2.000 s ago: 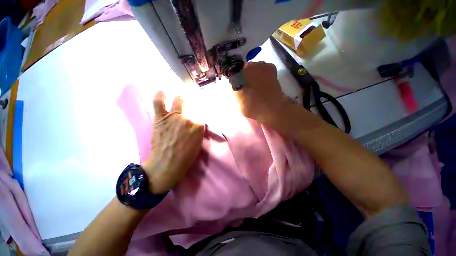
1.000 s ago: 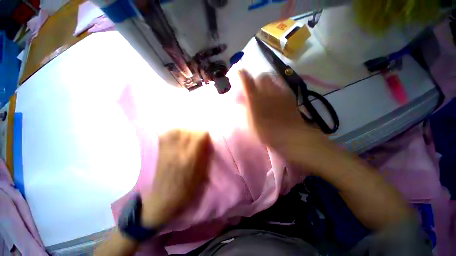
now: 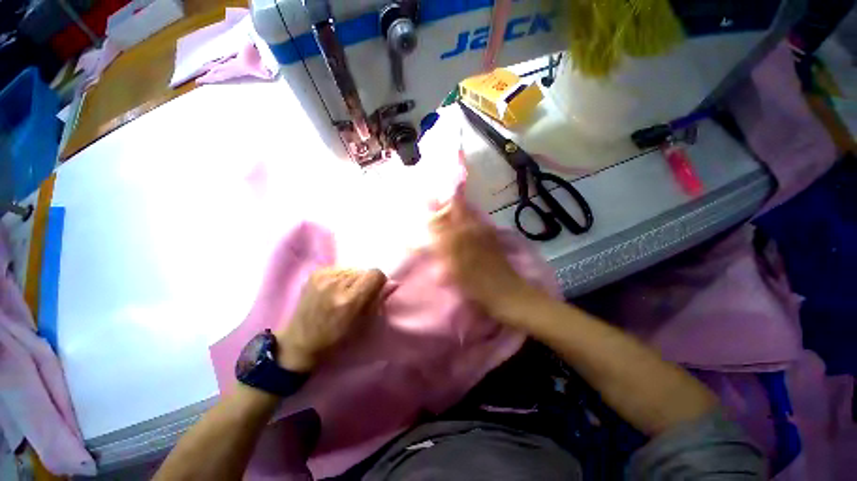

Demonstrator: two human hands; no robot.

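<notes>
A pink garment panel (image 3: 413, 357) lies over the front of the white table and hangs over its edge toward my lap; its far part looks white under the lamp. My left hand (image 3: 340, 305), with a black watch on the wrist, has its fingers bunched on the panel and grips a fold. My right hand (image 3: 470, 258) is blurred and lies on the panel's right part; its fingertips are washed out, so its hold is unclear. The presser foot (image 3: 368, 155) of the white sewing machine (image 3: 451, 70) is beyond both hands.
Black shears (image 3: 536, 178) lie right of the needle area, near a yellow box (image 3: 503, 94). A small tool with a pink-red tail (image 3: 681, 169) lies at the right. Yellow-green yarn (image 3: 625, 33) hangs on the machine. Pink cloth (image 3: 719, 310) hangs at right; a blue bin (image 3: 28, 122) stands left.
Both hands have drawn back from the needle toward me. The panel has shifted, its right part now bunched and its slit lines no longer visible. The view shows more of the machine head.
</notes>
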